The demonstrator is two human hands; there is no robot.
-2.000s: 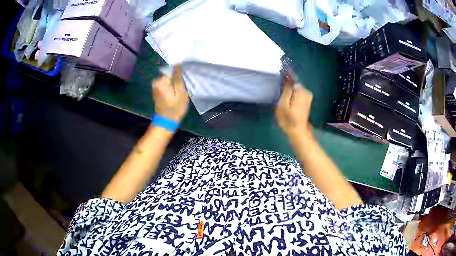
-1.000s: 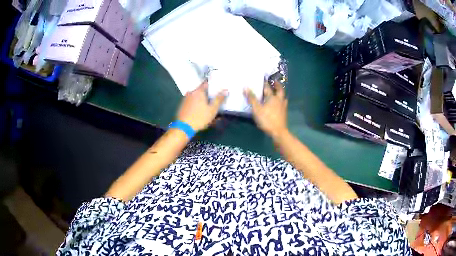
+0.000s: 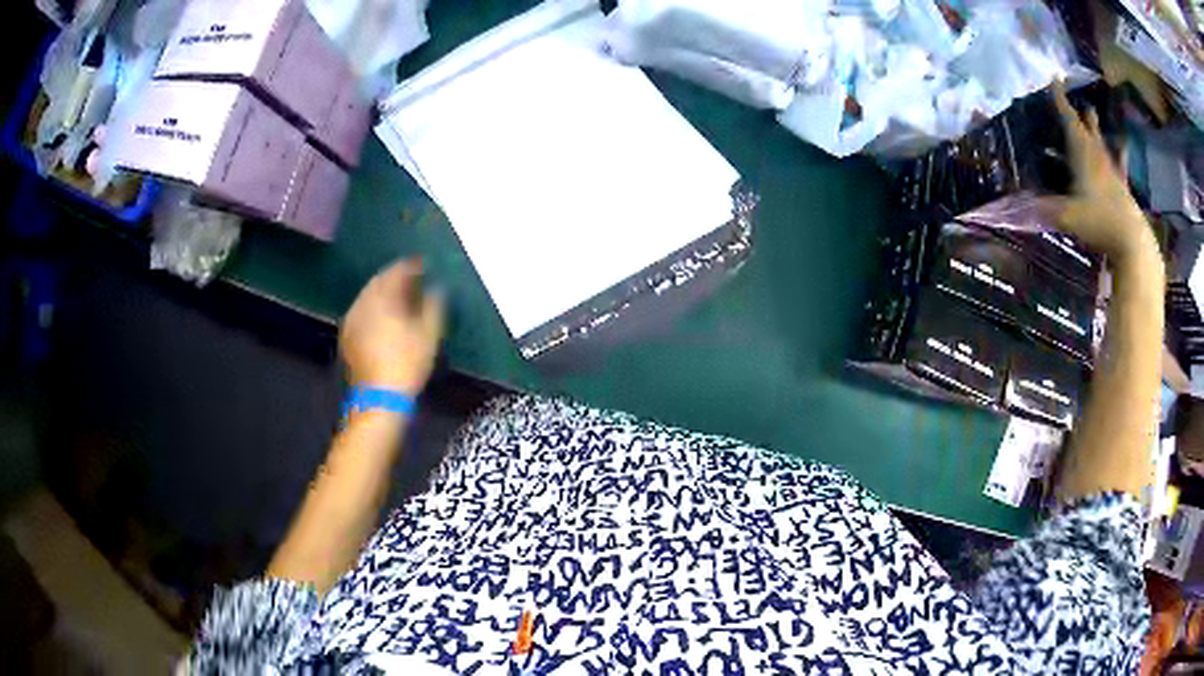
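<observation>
A stack of flat white poly mailers [image 3: 581, 185] lies on the dark green tabletop [image 3: 792, 317], with a dark shiny strip along its near edge. My left hand [image 3: 394, 328], with a blue wristband, is left of the stack near the table's front edge; it is blurred, and whether it holds anything is unclear. My right hand [image 3: 1093, 185] reaches over the top of the stacked black boxes [image 3: 970, 284] at the right. Its fingers are spread at the upper boxes; a firm grip cannot be seen.
Mauve-pink boxes [image 3: 238, 126] stand at the far left, with a crumpled clear pouch [image 3: 194, 235] in front and a blue crate [image 3: 112, 198] beside them. White carrier bags [image 3: 898, 73] lie at the back right. A printed label [image 3: 1021, 460] is at the right front edge.
The white bag I was handling is gone from over the stack. My left hand has moved left, off the stack. My right hand has moved right and up to the black boxes.
</observation>
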